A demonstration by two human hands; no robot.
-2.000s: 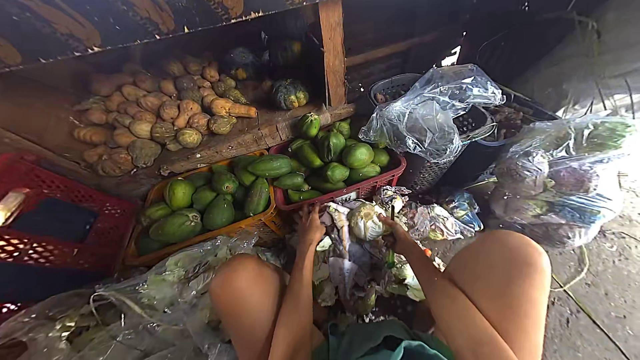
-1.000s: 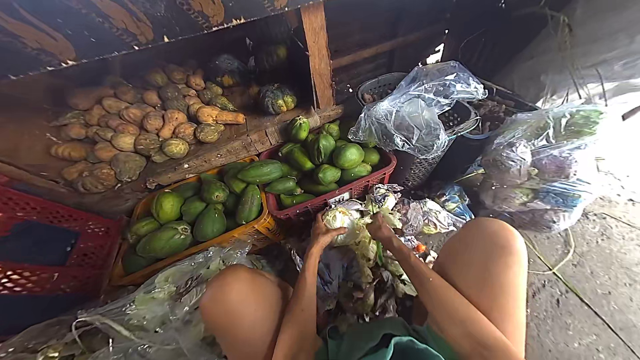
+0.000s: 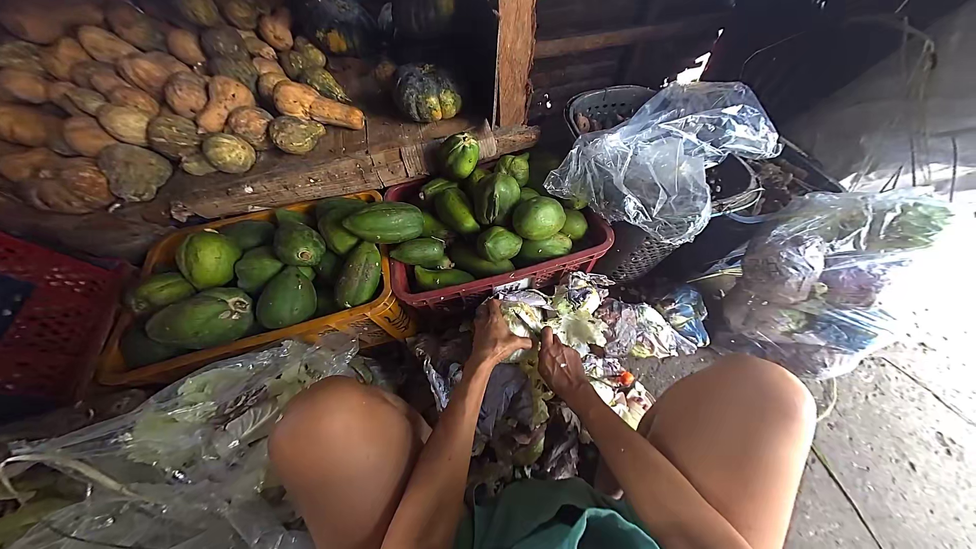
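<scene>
In the head view, a pale leafy vegetable head (image 3: 520, 317), perhaps a cabbage, lies between my hands, just in front of the red crate. My left hand (image 3: 496, 335) grips it from the left. Close beside it on the right is my right hand (image 3: 561, 361), its fingers bent at the vegetable's leaves; whether they pinch a leaf is not clear. Loose pale leaves (image 3: 583, 328) lie just beyond my right hand. Below both hands, between my knees, is a heap of wilted purplish and green leaves (image 3: 526, 427).
Green papayas fill a yellow crate (image 3: 252, 343) and a red crate (image 3: 503, 286). Squashes (image 3: 183, 95) lie on a wooden shelf behind. Clear plastic (image 3: 663, 168) drapes over baskets. A bag of vegetables (image 3: 816, 282) stands right, leaf-filled plastic (image 3: 206, 435) lies left, and another red crate (image 3: 57, 328) stands far left.
My hands have come closer together around the pale vegetable than two seconds ago. Pale leaves now lie beyond my right hand.
</scene>
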